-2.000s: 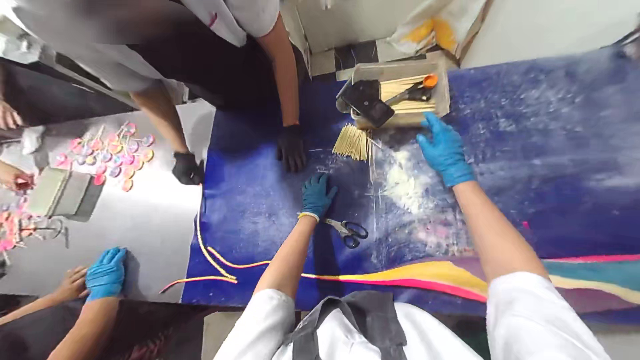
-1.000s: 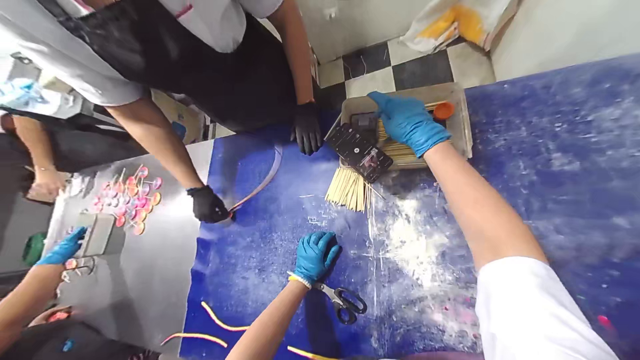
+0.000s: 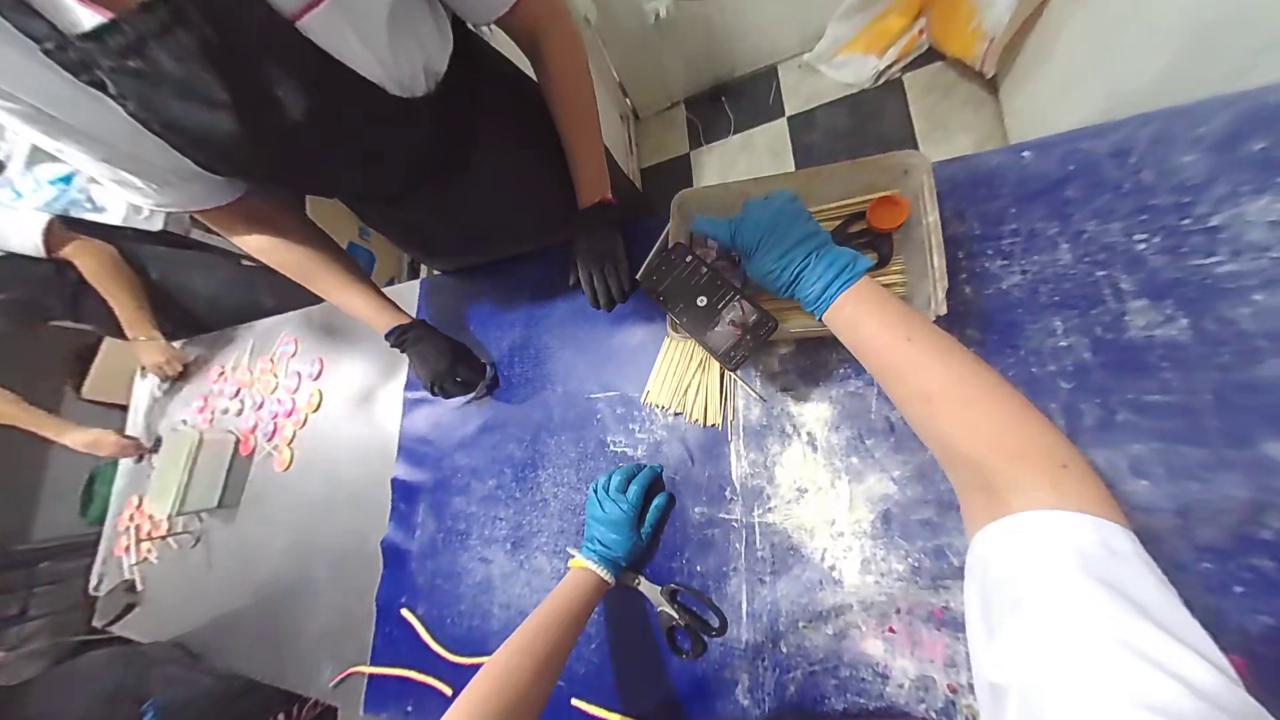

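My left hand (image 3: 625,518), in a blue glove, rests on the blue table covering (image 3: 520,480) with its fingers slightly bent; what is under the palm is hidden. Black-handled scissors (image 3: 680,610) lie beside its wrist. My right hand (image 3: 785,245), also blue-gloved, is over the left part of a plastic tub (image 3: 935,240) of wooden sticks (image 3: 850,215), close to a smartphone (image 3: 708,305) leaning on the tub's rim. Its fingertips are near a dark item, and I cannot tell whether they grip it. More sticks (image 3: 690,385) lie fanned below the phone.
A co-worker's black-gloved hands (image 3: 440,360) (image 3: 600,258) are at the far edge, the first by a small coil. Candy strips (image 3: 440,640) lie near the front. An orange cap (image 3: 887,212) is in the tub. Lollipops (image 3: 270,395) and other people's hands occupy the grey table (image 3: 310,540) at left.
My right hand has moved from the table beside the tub to over it. The co-worker's hand held a long strip a second ago; now a small coil shows there. The view has shifted.
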